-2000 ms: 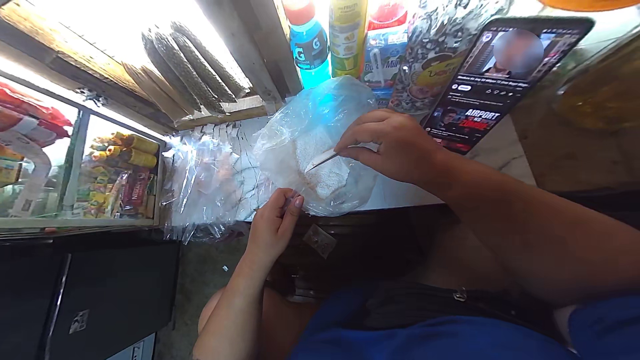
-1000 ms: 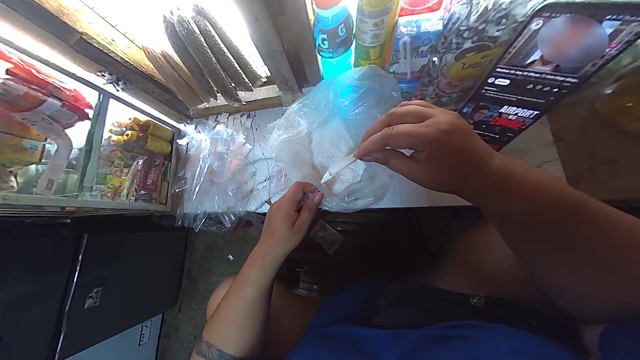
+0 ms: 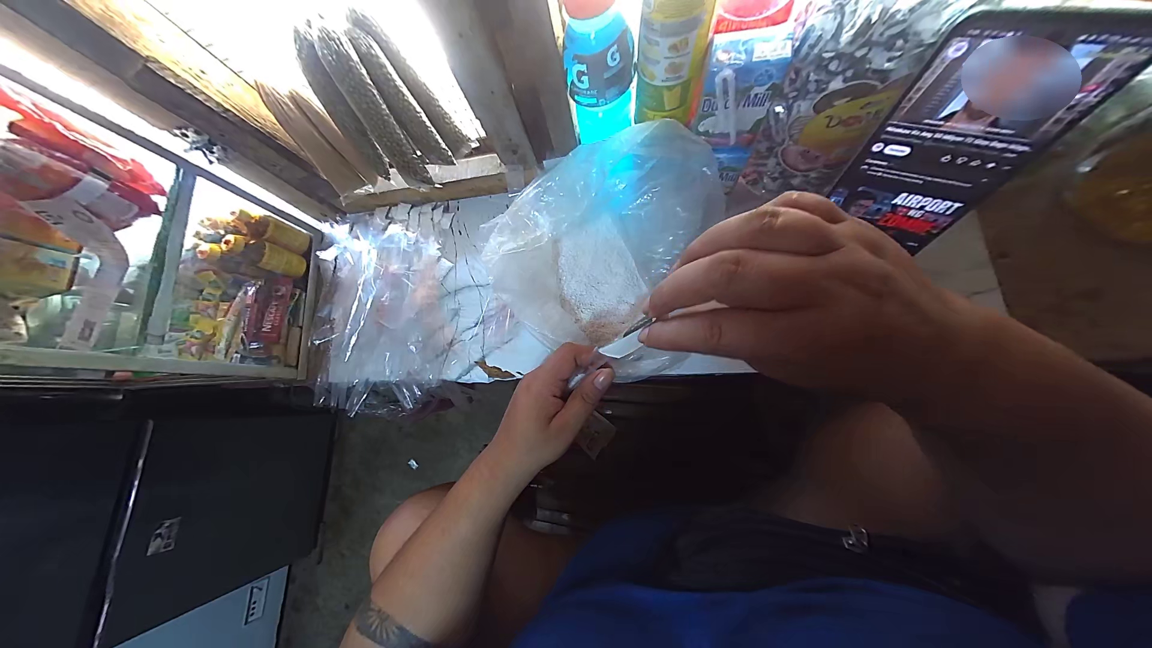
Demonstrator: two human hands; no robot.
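A clear plastic bag [image 3: 531, 238] with white granular stuff [image 3: 598, 274] in it lies open on the marble-patterned tabletop [image 3: 468, 306]. My right hand [image 3: 774, 288] pinches a small spoon-like utensil [image 3: 627, 339] by its thin handle, its pale end tilted down at the bag's near edge. Just below that end, my left hand [image 3: 562, 396] holds a small clear plastic bag [image 3: 587, 371] between thumb and fingers; most of it is hidden by the fingers. Left of the large bag is a pile of clear plastic bags [image 3: 387, 306].
A blue Gatorade bottle [image 3: 598, 72], a yellow bottle [image 3: 670, 58] and a Dutch Mill pack [image 3: 742, 99] stand behind the bag. A smartphone [image 3: 990, 135] leans at the right. Packaged goods fill a glass-fronted case [image 3: 310, 351] at the left. Dark cabinet doors [image 3: 225, 477] are below it.
The right hand and its utensil have moved down toward the left hand; the utensil's pale end, over the white stuff two seconds ago, is now at the small bag. The view has shifted somewhat.
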